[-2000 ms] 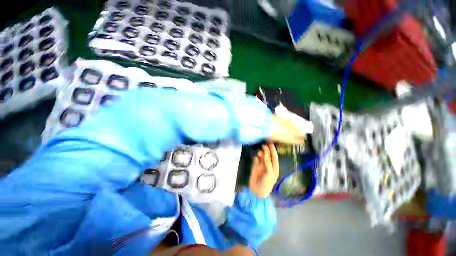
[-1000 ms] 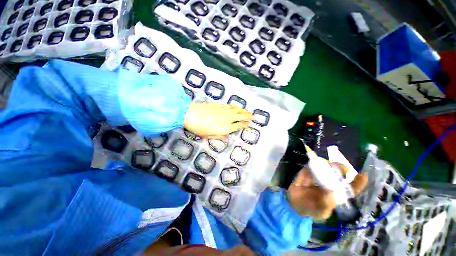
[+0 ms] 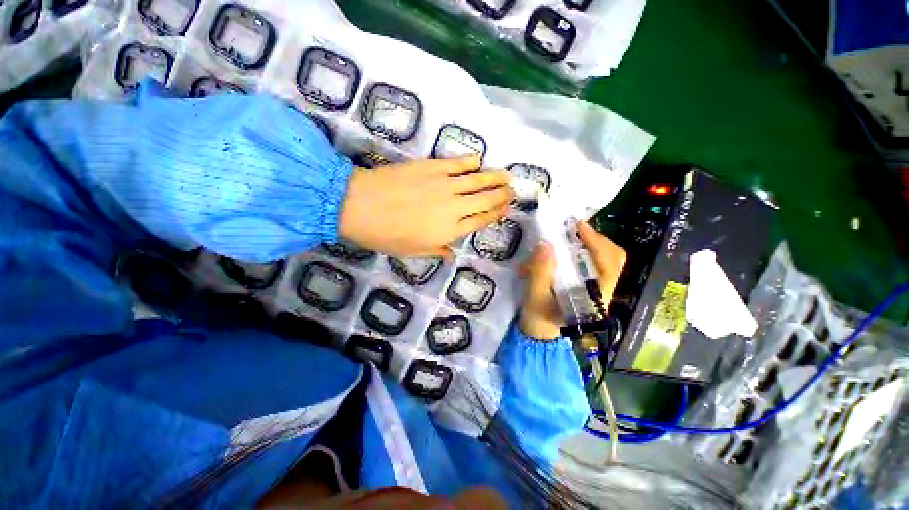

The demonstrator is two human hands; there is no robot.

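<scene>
A whitish tray (image 3: 598, 149) holds rows of black rounded-square housings. My left hand (image 3: 429, 204) lies palm down over it, fingers stretched and close together, with the fingertips at the edge of an upper-right housing (image 3: 528, 182). I see nothing gripped in it. My right hand (image 3: 543, 294) is closed around a clear-white syringe (image 3: 573, 274) at the tray's right edge. The syringe's front end points up and left toward that housing; its thin tip is blurred, and I cannot tell whether it touches. A dark fitting and pale hose trail from its rear.
A black controller box (image 3: 653, 269) with a red light, yellow-green label and white scrap stands right of my right hand. A blue tube (image 3: 767, 423) loops below it. Other filled trays lie at top, upper left and lower right (image 3: 767, 369). A blue-and-white box is at upper right.
My right hand has brought the syringe left, from over the controller to the tray's edge near my left fingertips. Earlier, my left hand came back from the controller area onto the tray. The view has moved closer.
</scene>
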